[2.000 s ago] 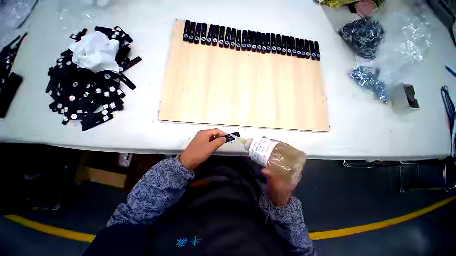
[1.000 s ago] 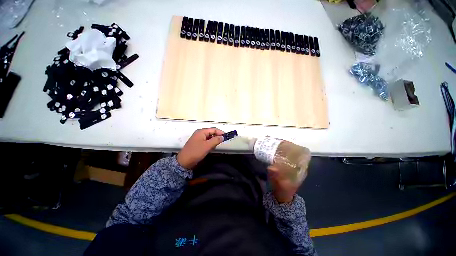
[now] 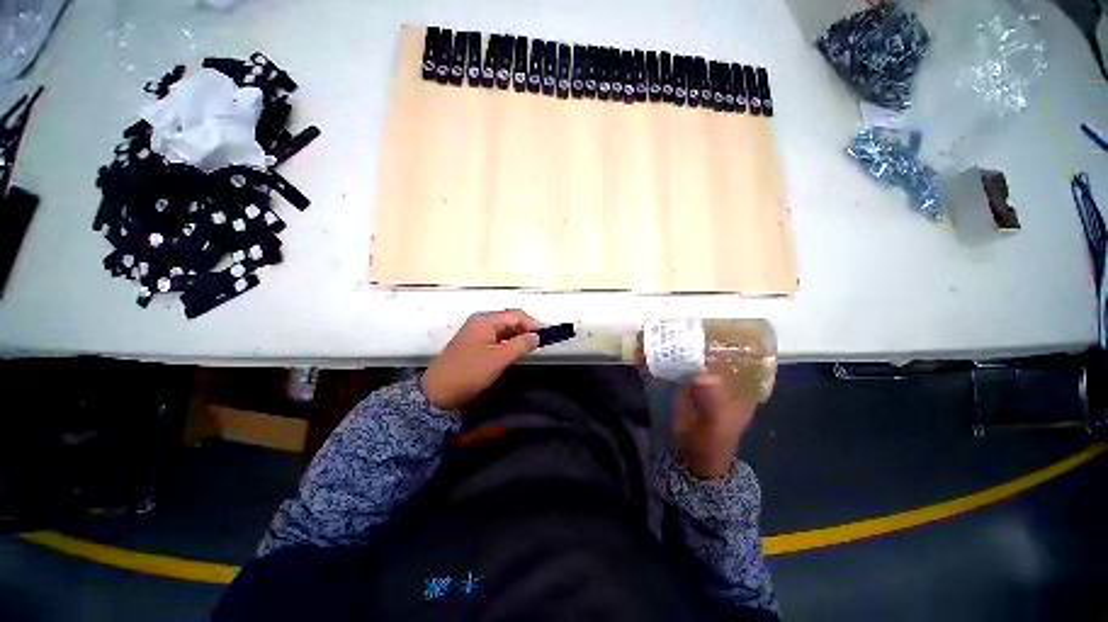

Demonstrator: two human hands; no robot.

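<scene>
My left hand (image 3: pixel 476 357) pinches a short black tab (image 3: pixel 555 333) between thumb and fingertips, just in front of the board's near edge. My right hand (image 3: pixel 710 419) holds a clear glue bottle (image 3: pixel 717 350) with yellowish contents and a white label, lying on its side. Its pale nozzle (image 3: pixel 604 340) points left at the free end of the tab; it is blurred, so I cannot tell if they touch. The pale wooden board (image 3: pixel 583 201) carries a row of black tabs (image 3: pixel 598 73) side by side along its far edge.
At left is a pile of black tabs (image 3: pixel 188 231) with a crumpled white cloth (image 3: pixel 209 119) on it. At right are a dark bag of small parts (image 3: pixel 877 51), a blue-grey shiny heap (image 3: pixel 897 168), a small open box (image 3: pixel 983 205) and clear plastic (image 3: pixel 1006 61). Dark cords lie far right.
The bottle has turned from slanting to nearly level and moved slightly right with my right hand. The tab stays in my left hand. The view has shifted slightly.
</scene>
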